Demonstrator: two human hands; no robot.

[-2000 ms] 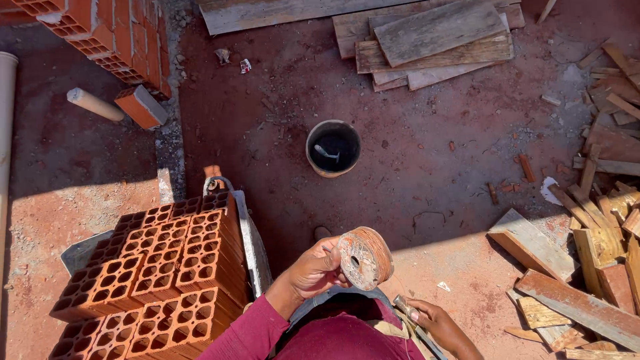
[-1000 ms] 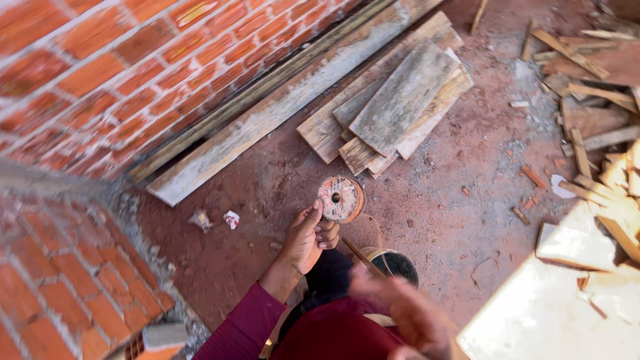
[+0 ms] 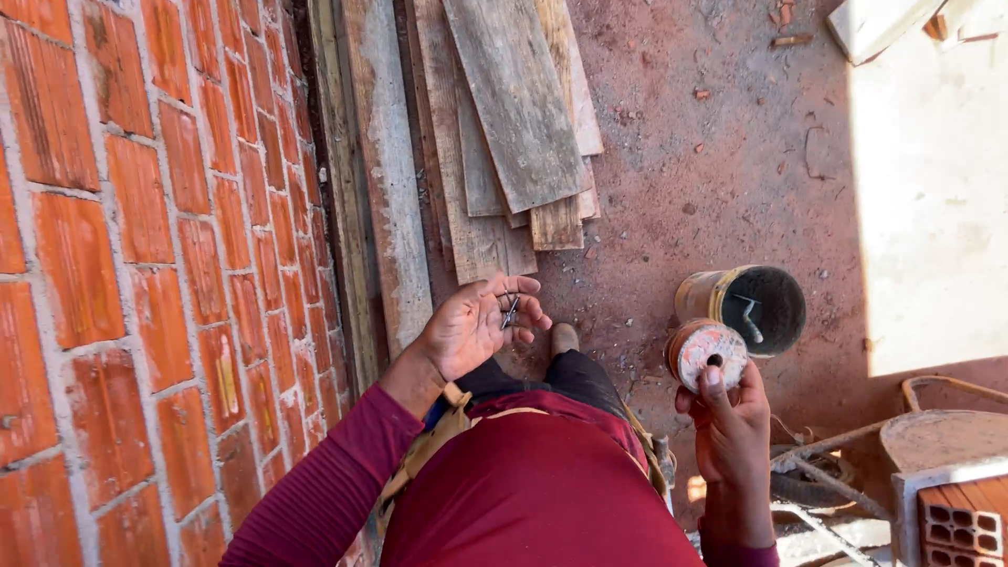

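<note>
My left hand (image 3: pixel 484 327) is turned palm up, with several thin metal nails (image 3: pixel 510 311) held among its curled fingers. On the other side, my right hand (image 3: pixel 731 413) grips a round spool (image 3: pixel 713 353) with a worn, whitish end face and an orange-brown side; its thumb lies by the centre hole. The spool overlaps the view of a bucket (image 3: pixel 697 295), which has a pale metal tool (image 3: pixel 752 319) inside its dark interior. A tan tool pouch (image 3: pixel 421 457) hangs at my waist, partly covered by my shirt.
A brick wall (image 3: pixel 189 315) rises along the left. Long boards (image 3: pixel 394 197) lie beside it, with a pile of shorter planks (image 3: pixel 524 118) near my foot. At the lower right stands a wheelbarrow (image 3: pixel 945 437) with hollow bricks (image 3: pixel 961 528). Rubble is scattered over the floor.
The spool has passed from my left hand to my right hand. My left hand now shows nails in its fingers. The view has turned strongly toward the brick wall.
</note>
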